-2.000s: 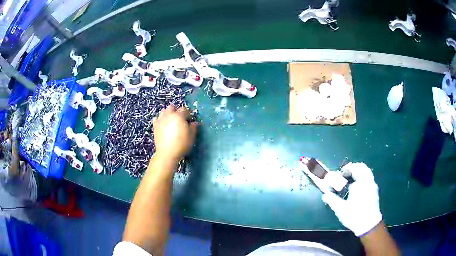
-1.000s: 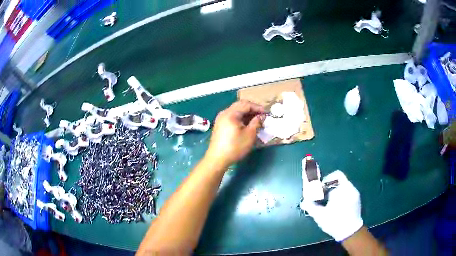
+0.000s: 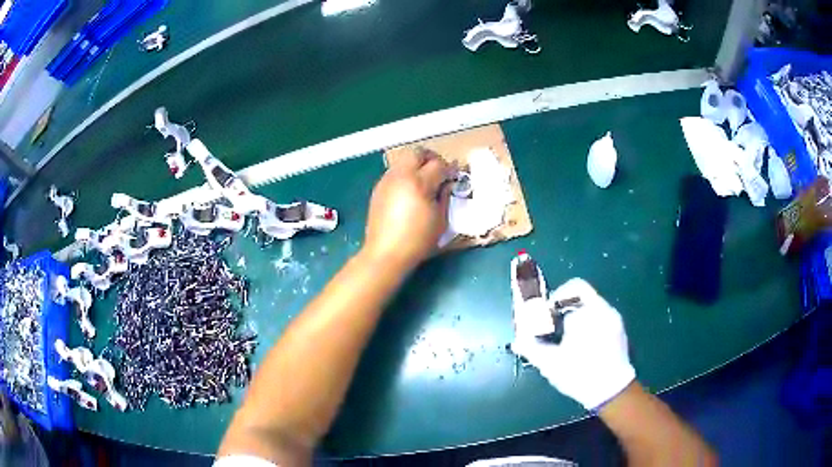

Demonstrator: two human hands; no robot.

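Note:
My bare left hand (image 3: 408,210) is over the left part of the cardboard grease pad (image 3: 518,205), its fingertips bunched at the edge of the white grease (image 3: 488,196). The fingertips seem to pinch something small, too small to make out. My gloved right hand (image 3: 584,342) grips a white handle assembly (image 3: 529,296) low over the bench, with its red tip pointing away from me and its dark inset facing up. A small dark metal piece (image 3: 566,304) shows at the glove's fingers.
A heap of small pins (image 3: 178,319) lies at left, with several handle assemblies (image 3: 292,217) around it. Blue bins (image 3: 59,342) stand at both ends. A white squeeze bottle (image 3: 602,160), crumpled white cloth (image 3: 716,155) and dark flat phone (image 3: 698,242) lie right. A pale rail (image 3: 547,100) runs behind.
My left hand has gone from the pin heap to the grease pad and stays there. My right hand still holds the handle assembly, now turned more upright in view. The view has swung right.

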